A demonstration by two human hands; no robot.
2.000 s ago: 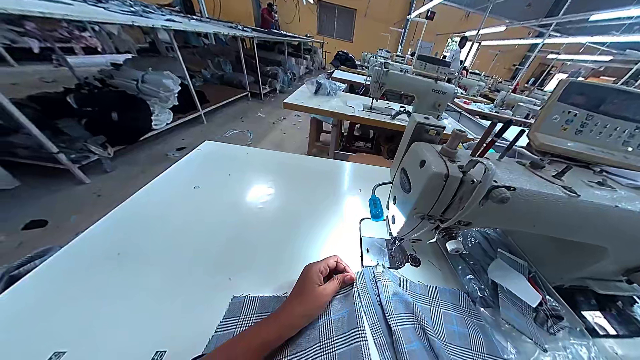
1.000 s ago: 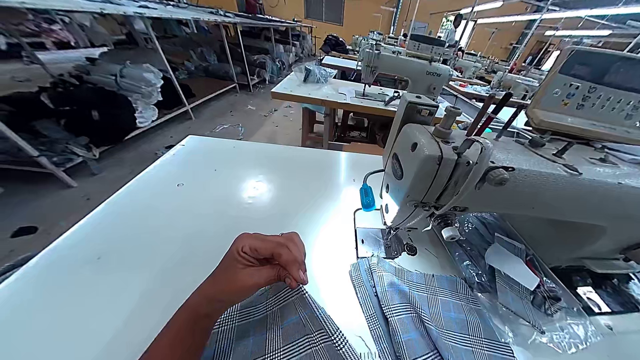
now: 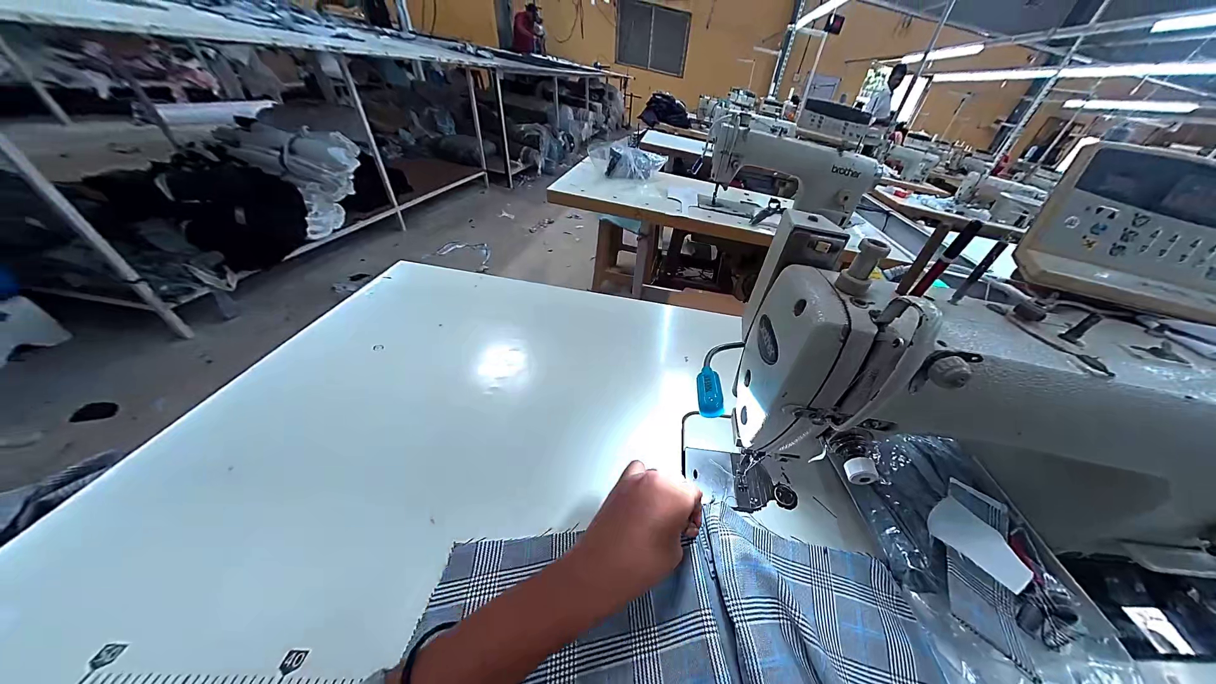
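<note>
Grey-and-white checked fabric (image 3: 627, 622) with thin blue lines lies over the front of the white sewing table (image 3: 380, 427). My left hand (image 3: 651, 518) is closed on its upper edge, just in front and left of the presser foot (image 3: 755, 483) of the industrial sewing machine (image 3: 817, 342). A long edge or fold runs down the cloth from my fingers. Whether the fabric lies under the foot cannot be made out. A blue lamp or plug on a bent cable (image 3: 710, 391) hangs left of the machine head. My right hand is out of view.
Clear plastic (image 3: 902, 494) with fabric scraps, a white paper piece (image 3: 980, 546) and small tools lies right of the needle area. A control panel (image 3: 1130, 228) stands on the machine. Beyond is another sewing machine (image 3: 798, 161); shelves of fabric rolls line the left. People are far back.
My left hand lifted a fabric edge away to the left one second ago; it has now moved right, back beside the presser foot, and the cloth panels lie together there.
</note>
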